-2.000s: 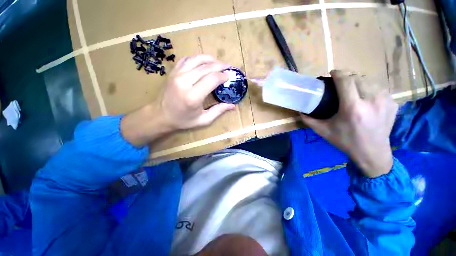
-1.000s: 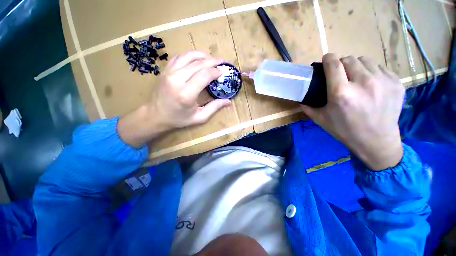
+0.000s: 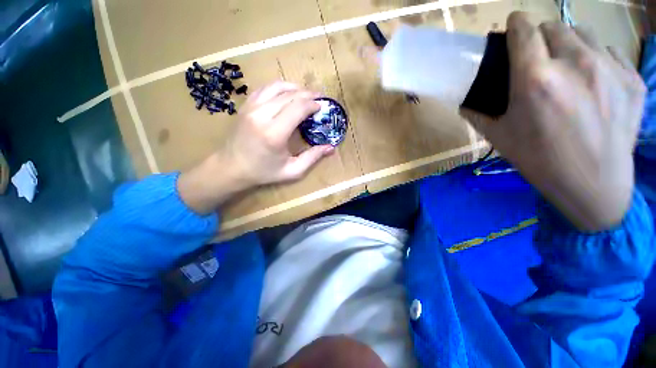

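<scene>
My left hand (image 3: 270,136) grips the small round black housing (image 3: 325,123) by its left side on the cardboard, its open face up with silvery and white detail inside. My right hand (image 3: 568,108) is closed around the black band of the translucent dispensing syringe (image 3: 431,63). The syringe is tilted, its blurred pinkish tip pointing left, up and to the right of the housing and apart from it. The black tweezers (image 3: 375,34) lie behind the syringe, mostly hidden by it.
A loose pile of small black parts (image 3: 213,87) lies on the cardboard sheet (image 3: 288,208), left of the housing. Masking tape strips (image 3: 252,49) cross the sheet. A crumpled white tissue (image 3: 25,180) lies on the green surface at far left. A cable (image 3: 566,11) shows at the upper right.
My right hand has moved up and to the right with the syringe, taking its tip away from the housing and covering much of the tweezers. My left hand still holds the housing in nearly the same place.
</scene>
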